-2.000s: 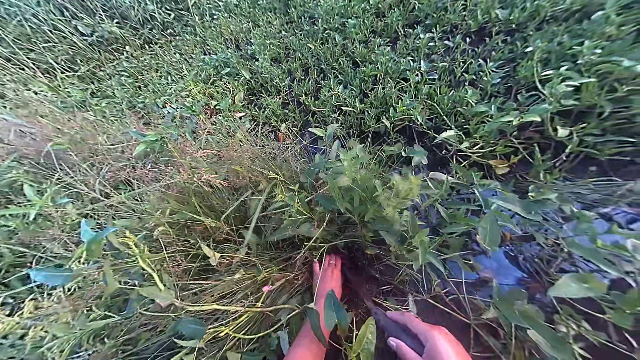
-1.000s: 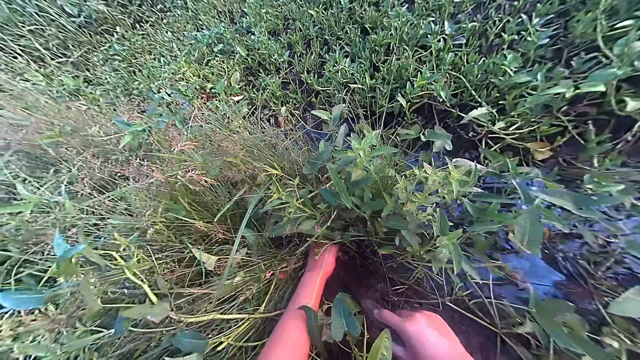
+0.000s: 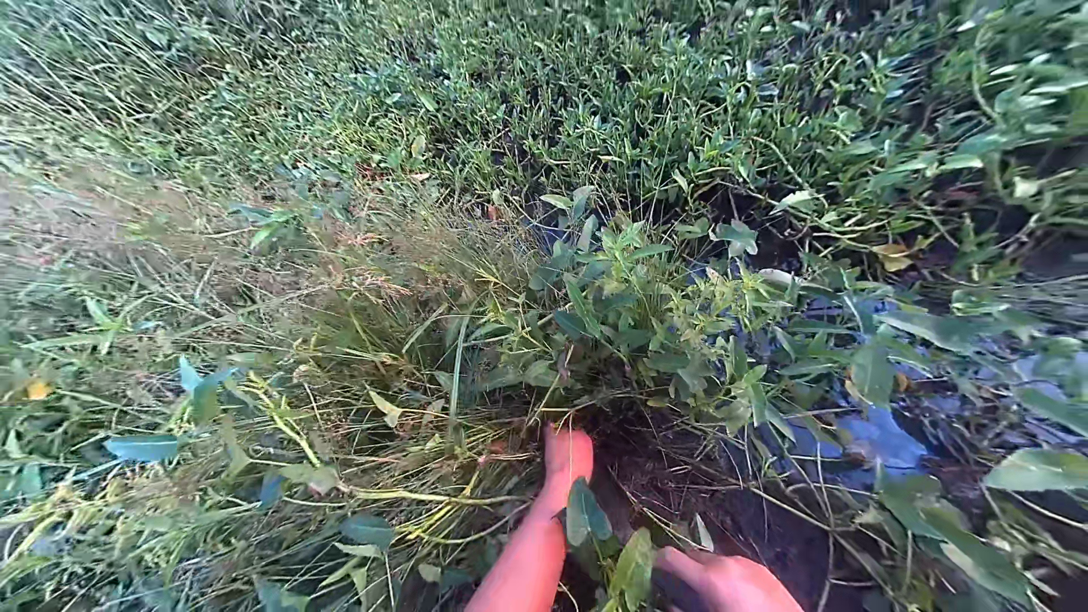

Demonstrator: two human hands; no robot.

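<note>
My left hand (image 3: pixel 568 450) reaches into the base of a leafy green plant (image 3: pixel 629 314) at the middle of the view; its fingers are hidden under stems and grass. My right hand (image 3: pixel 722 580) is low at the bottom edge, right of the left forearm, over dark wet soil (image 3: pixel 765 527). Its fingers curl, but what they hold is hidden at the frame's edge. Broad leaves (image 3: pixel 631 568) stand between the two hands.
Dry and green grass (image 3: pixel 340 340) lies thick on the left. Low leafy plants (image 3: pixel 595 102) cover the ground beyond. Water (image 3: pixel 875 438) shows among leaves and stems on the right.
My right hand has moved down toward the bottom edge; the dark handle seen in it two seconds ago is out of sight. The fingers of my left hand, visible then, are now hidden in the plant.
</note>
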